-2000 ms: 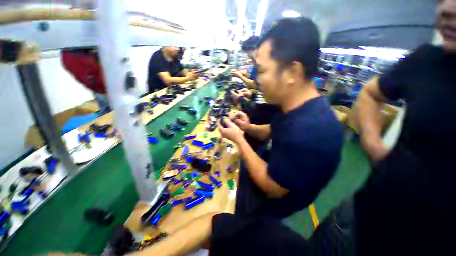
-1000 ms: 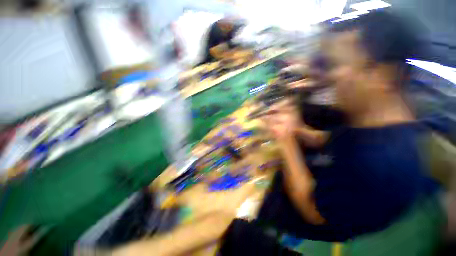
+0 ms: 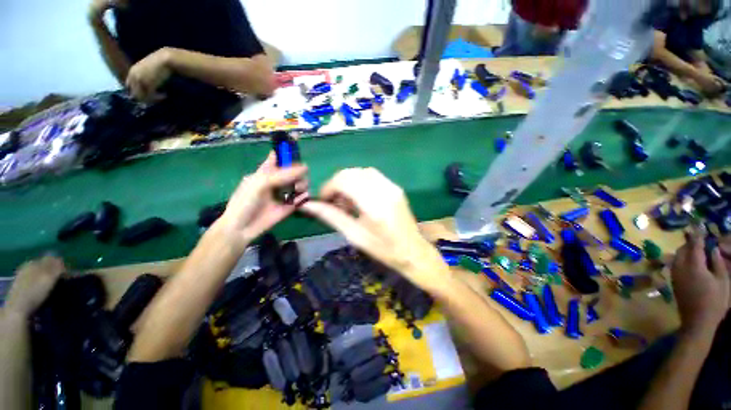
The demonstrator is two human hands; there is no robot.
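Note:
My left hand (image 3: 268,196) holds an open black housing with a blue battery cell (image 3: 284,152) in it, upright above the near edge of the belt. My right hand (image 3: 361,204) is just to its right, its fingertips pinched close to the housing's lower end; whether they hold something small cannot be told. Below both hands, slim black and dark-grey covers (image 3: 299,352) lie heaped on a flattened yellow and grey carton (image 3: 232,398).
A green conveyor belt (image 3: 377,164) crosses ahead, carrying black units (image 3: 146,231). A white post (image 3: 545,120) stands at right. Blue cells and green boards (image 3: 535,308) lie on the right bench. Black units (image 3: 104,336) are piled left. Other people's hands (image 3: 36,282) show at both sides and across.
The view has swung left and down from the neighbouring person to my own place. Both my hands are now in view, raised, with an open housing in the left.

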